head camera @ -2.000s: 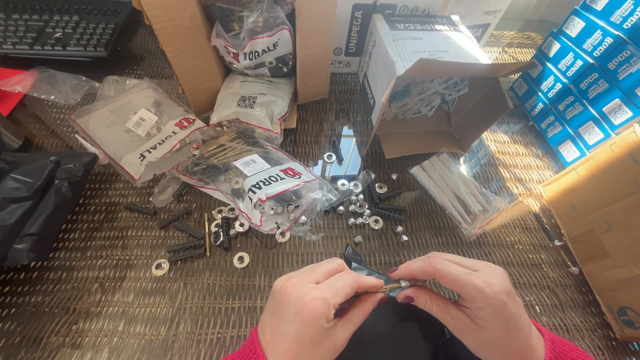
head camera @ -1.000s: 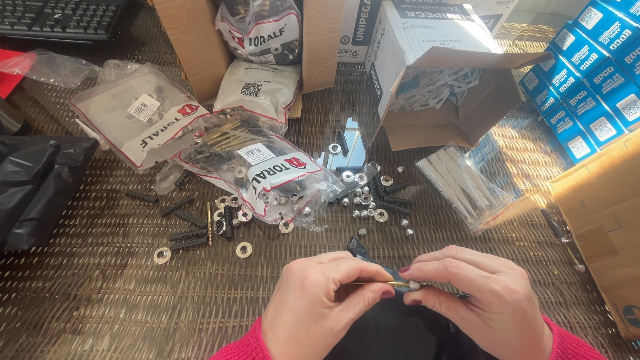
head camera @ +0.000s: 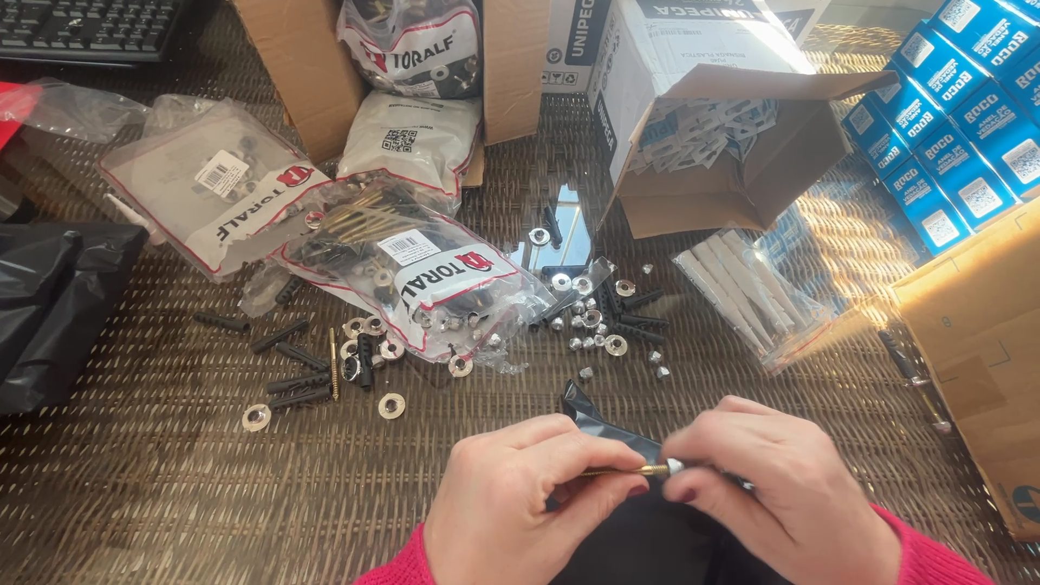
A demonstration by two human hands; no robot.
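My left hand (head camera: 544,491) pinches a brass-coloured threaded screw (head camera: 642,470) between thumb and fingers at the lower middle. At its right end is a small silvery cap nut (head camera: 674,466), with the fingertips of my right hand (head camera: 760,487) around it; that hand is slightly blurred. A black plastic bag (head camera: 642,536) lies under both hands. Beyond them are loose cap nuts (head camera: 589,319), metal washers (head camera: 391,406) and black plastic wall plugs (head camera: 301,396). A clear bag of screws and plugs (head camera: 447,272) lies beside these.
Another clear hardware bag (head camera: 244,195) and a black bag (head camera: 57,309) lie left. An upright carton (head camera: 512,73) holds more bags behind. An open carton (head camera: 691,199), a packet of pale strips (head camera: 731,292), blue boxes (head camera: 951,154) and a brown carton (head camera: 975,357) stand or lie right.
My right fingertips have shifted around the nut end of the screw. My left hand still grips the screw.
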